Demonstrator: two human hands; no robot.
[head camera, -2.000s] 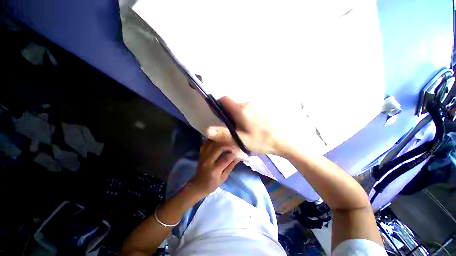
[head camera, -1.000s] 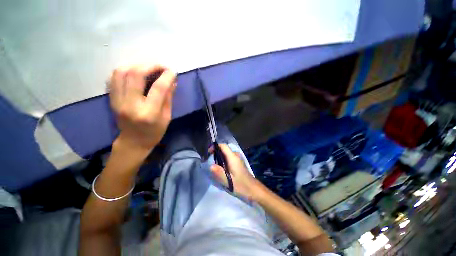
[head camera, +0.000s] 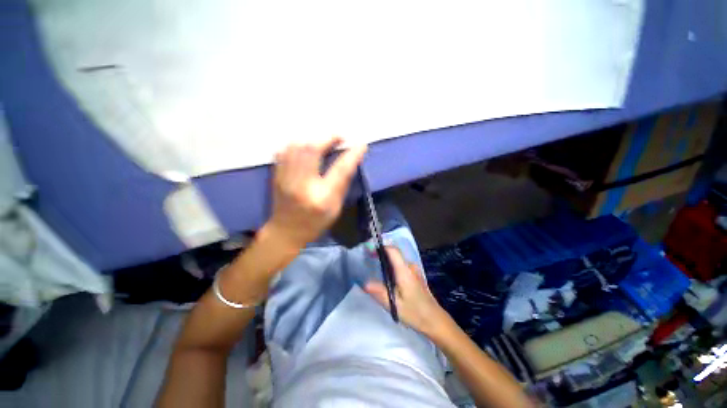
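Note:
A large off-white cloth panel (head camera: 359, 72) lies flat on the purple table (head camera: 494, 143), its near edge close to the table's front edge. My left hand (head camera: 309, 187) is at the near edge of the cloth, with thumb and fingers on that edge. My right hand (head camera: 406, 291) holds the black handles of the shears (head camera: 371, 215). The blades point up to the cloth edge beside my left thumb. Whether the blade tips are on the cloth is hard to tell.
A pale strip of cloth (head camera: 191, 213) hangs over the table edge at the left. More white cloth (head camera: 40, 255) hangs at the far left. At the right below the table are a cardboard box (head camera: 658, 163), blue material (head camera: 550, 243), a red item (head camera: 700, 239) and a beige flat object (head camera: 586, 343).
Since the oldest frame, my left hand has moved up onto the cloth edge and my right hand has lowered the shears off the cloth. Over the last second, the view has shifted and the hands remain similarly placed.

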